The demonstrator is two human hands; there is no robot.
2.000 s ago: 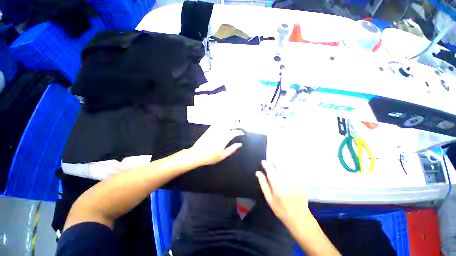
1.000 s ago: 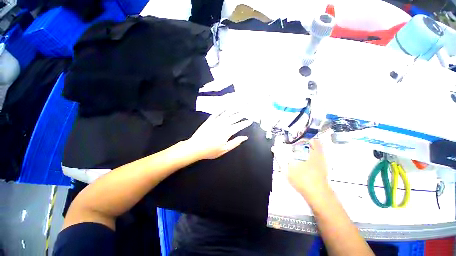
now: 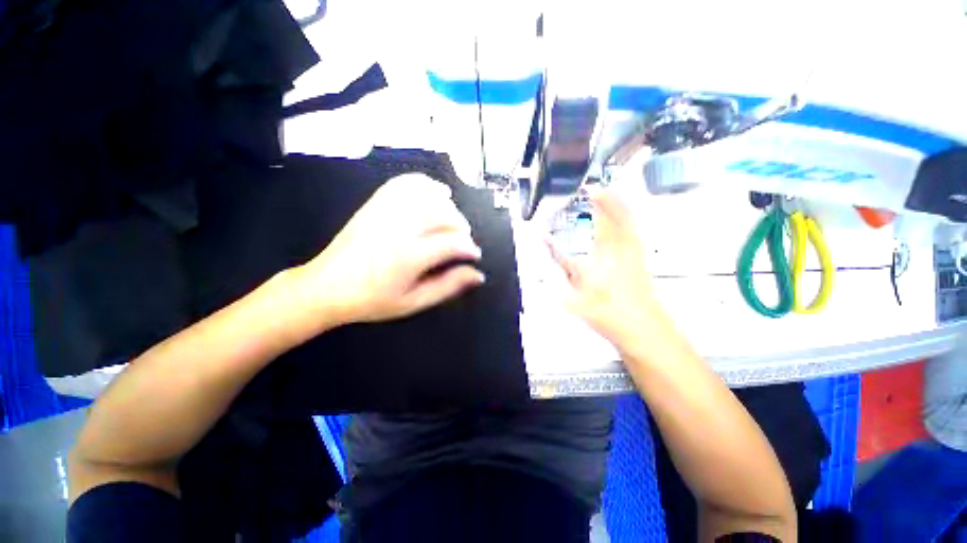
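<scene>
A black fabric panel [image 3: 424, 355] lies on the white table, its right edge running up to the needle area of the sewing machine head [image 3: 785, 149]. My left hand [image 3: 398, 255] rests on top of the panel, palm down with fingers bent. My right hand [image 3: 604, 265] is just right of the panel's edge, at the needle area; its upper fingers are blurred by glare beside the small metal parts, so I cannot tell if they hold anything. The presser foot [image 3: 509, 193] is partly washed out at the panel's top right corner.
A heap of black cut pieces [image 3: 95, 117] lies at the left, with a thin black strip [image 3: 339, 98] beside it. Green and yellow scissors [image 3: 783, 260] lie right of my right hand. A ruler tape [image 3: 742, 373] runs along the front edge. Blue crates and a red bin [image 3: 893, 408] are below.
The view has shifted closer to the machine. My left hand stays on the panel, its fingers more bent. My right hand moved from the panel's edge to the needle area and remains there.
</scene>
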